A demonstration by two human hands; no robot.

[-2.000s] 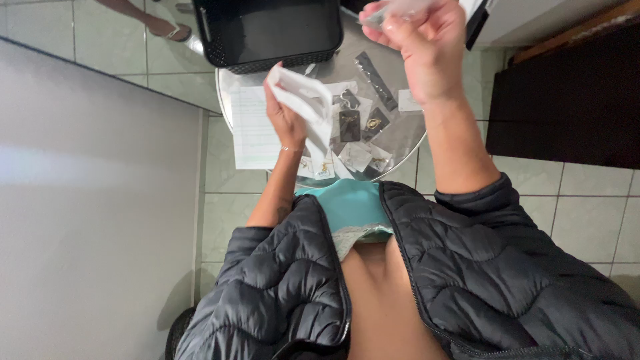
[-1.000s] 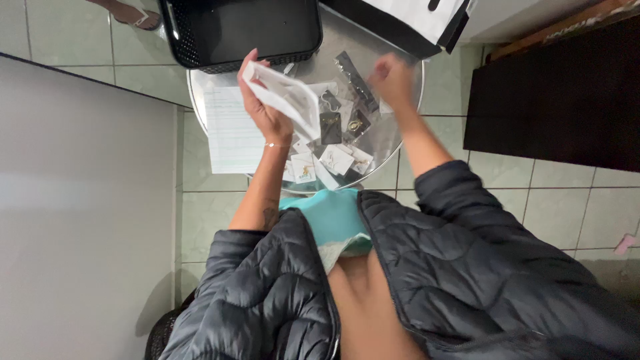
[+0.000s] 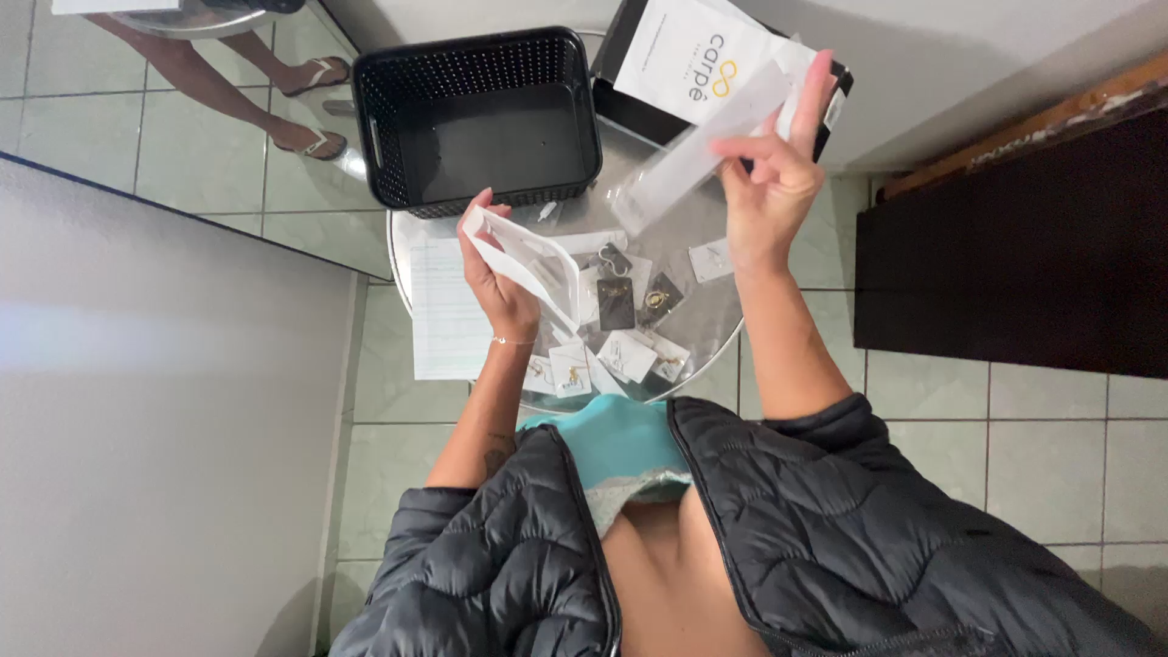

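Note:
My left hand (image 3: pixel 497 274) holds a white paper bag or pouch (image 3: pixel 534 265) with its mouth spread apart, over the left part of a round glass table. Held in my right hand (image 3: pixel 771 182) is a long, clear plastic sleeve (image 3: pixel 671 173) that slants down to the left; whether anything is inside it cannot be told. Between and below my hands lie a black jewelry card (image 3: pixel 616 304), a gold-coloured piece on a dark card (image 3: pixel 659 299), a small white card (image 3: pixel 710 260) and several white cards with jewelry (image 3: pixel 572 369), some in clear packets.
A black perforated plastic basket (image 3: pixel 474 119) stands at the table's back left. Behind my right hand is a black box (image 3: pixel 630 114) with a printed white bag (image 3: pixel 684 55) on it. A lined paper sheet (image 3: pixel 447 319) lies at the left. Dark furniture (image 3: pixel 1013 237) stands right; a mirror shows sandalled feet.
A second ago my right hand was over the table's right side; it is now farther forward, by the black box, with the clear sleeve plainly in it. My left hand still holds the white pouch.

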